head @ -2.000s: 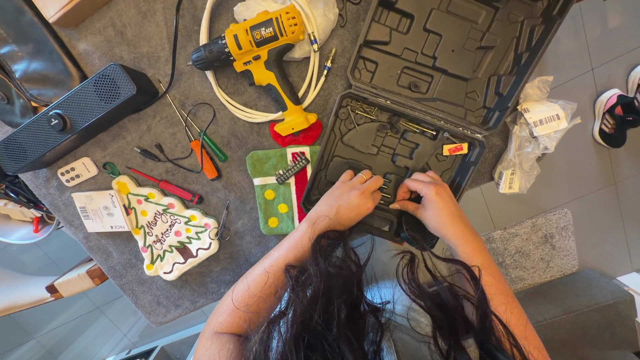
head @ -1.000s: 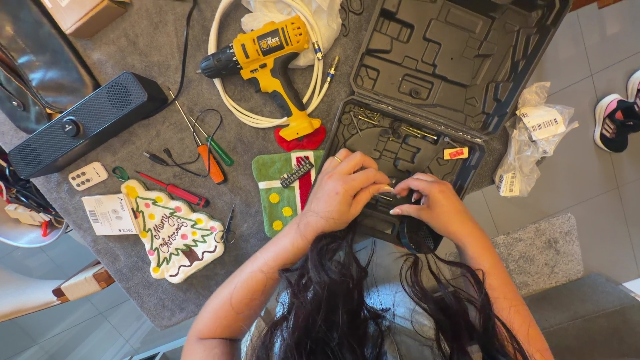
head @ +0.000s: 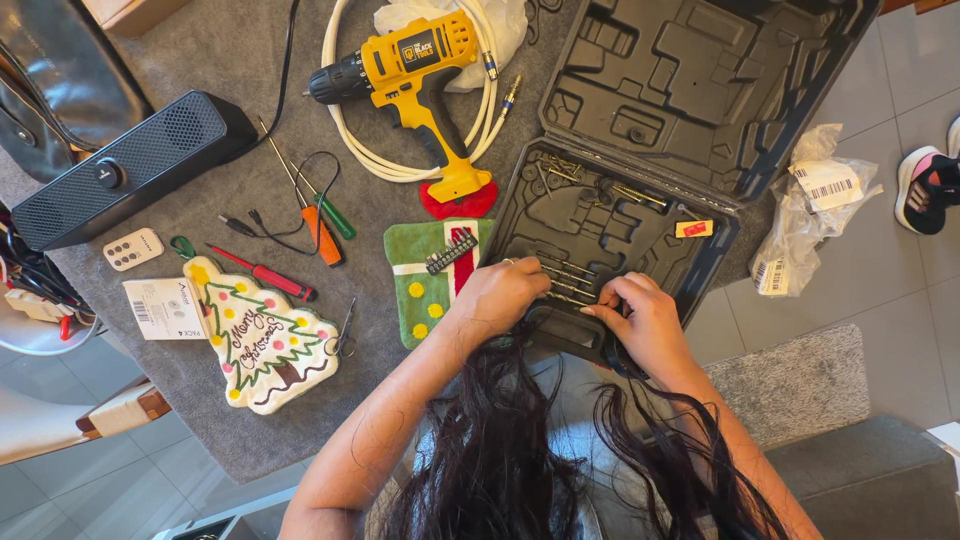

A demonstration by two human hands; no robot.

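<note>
A black plastic tool case lies unfolded, its lower tray holding several drill bits in slots, with screws in an upper compartment. My left hand is at the tray's left edge beside the bits' ends, its fingertips partly hidden. At the right ends of the bits, my right hand has thumb and index finger at the tip of the lowest one; whether it grips that bit is unclear. A yellow cordless drill lies above left of the case. A bit holder rests on a green cloth mat.
Left of the case are a white coiled hose, a black speaker, an orange-handled screwdriver, a red screwdriver, scissors and a Christmas tree mat. Plastic packaging lies right of the case, near a shoe.
My hands, close together over the tray a second ago, are now apart. The left has moved left and the right sits a little lower, leaving the drill bits visible between them.
</note>
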